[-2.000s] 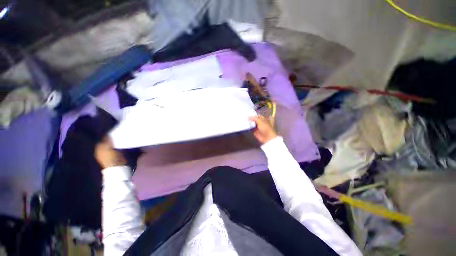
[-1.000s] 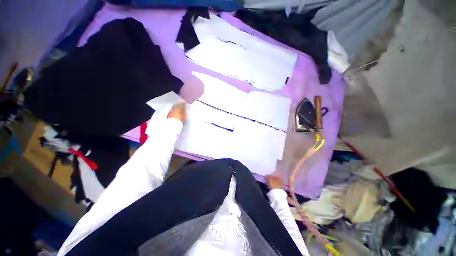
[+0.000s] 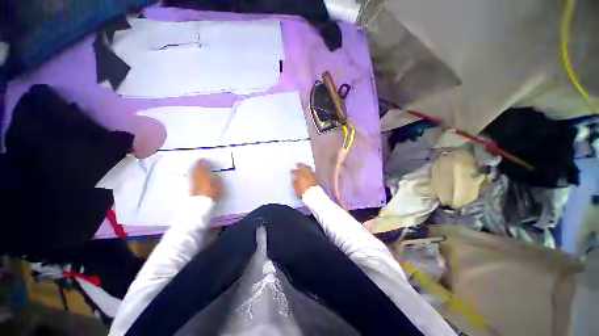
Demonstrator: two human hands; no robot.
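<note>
A white-backed garment panel [image 3: 269, 157] lies flat on the purple-pink table cover [image 3: 358, 157], with a long black seam line across it and a short L-shaped black line beside it. My left hand [image 3: 207, 182] rests on the panel just below the L-shaped line, slightly blurred. My right hand [image 3: 303, 180] rests at the panel's right end near the lower corner. Neither hand visibly grips anything. The iron [image 3: 325, 108], with a brown handle, stands on the cover to the right of the panel, touched by no hand.
Another white panel [image 3: 197, 65] lies at the far side. A black garment heap [image 3: 52, 170] is at the left. A yellow and pinkish cord [image 3: 343, 157] runs from the iron to the near right. Fabric bundles [image 3: 460, 177] lie right of the table, with a red strip [image 3: 486, 144].
The panel lies flatter and squarer to me. My left hand has moved from its left edge onto its middle; my right hand now rests higher on its right end. The view has turned.
</note>
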